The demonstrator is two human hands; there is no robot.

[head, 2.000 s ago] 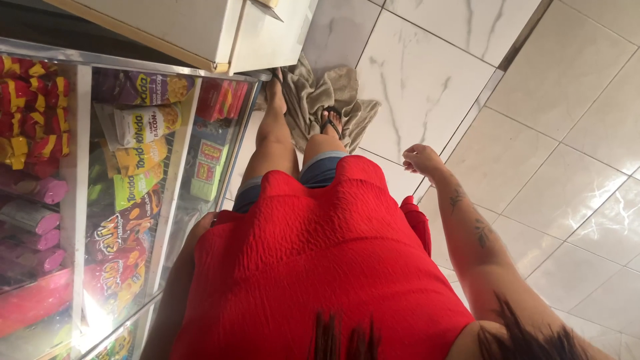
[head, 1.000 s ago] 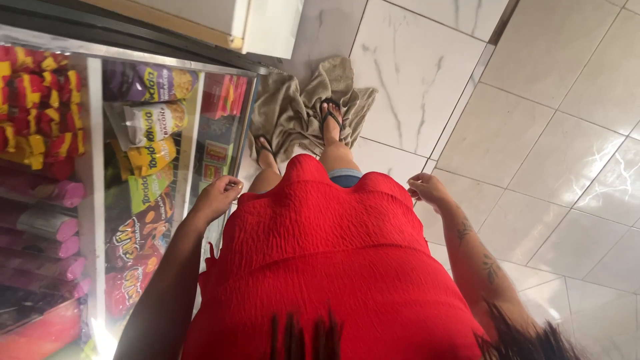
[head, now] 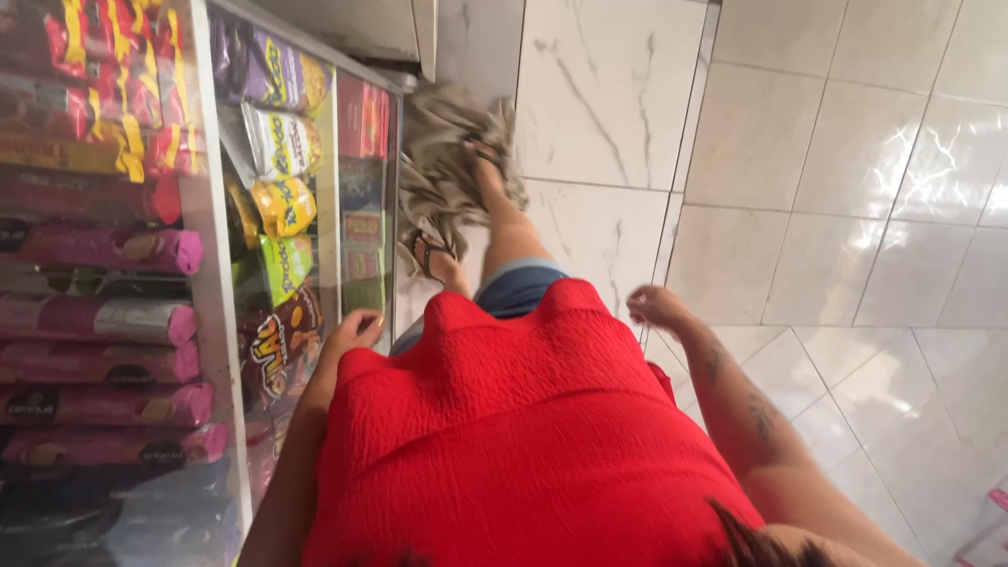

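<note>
My left hand (head: 358, 331) hangs beside the glass front of the snack display case, its fingers loosely curled with nothing seen in them. On the other side of the red top (head: 512, 441), my right hand (head: 655, 305) is held out over the floor tiles with its fingers bent inward; I see nothing in it. Below the top are denim shorts (head: 520, 288). A crumpled grey-brown cloth (head: 441, 118) lies on the floor, and one foot in a black flip-flop (head: 484, 151) stands on it. The other flip-flop (head: 431, 253) is at its near edge.
The display case (head: 335, 197) fills the left side, with bagged snacks (head: 279, 142) and pink cylindrical packs (head: 102, 405) behind glass. A pale cabinet or appliance (head: 354, 27) stands at the top. Shiny tiles (head: 827, 268) cover the floor at the right, where a pink object shows at the edge.
At first my left hand was out of sight; it came into view beside the red top. The foot on the left has moved back to the cloth's near edge.
</note>
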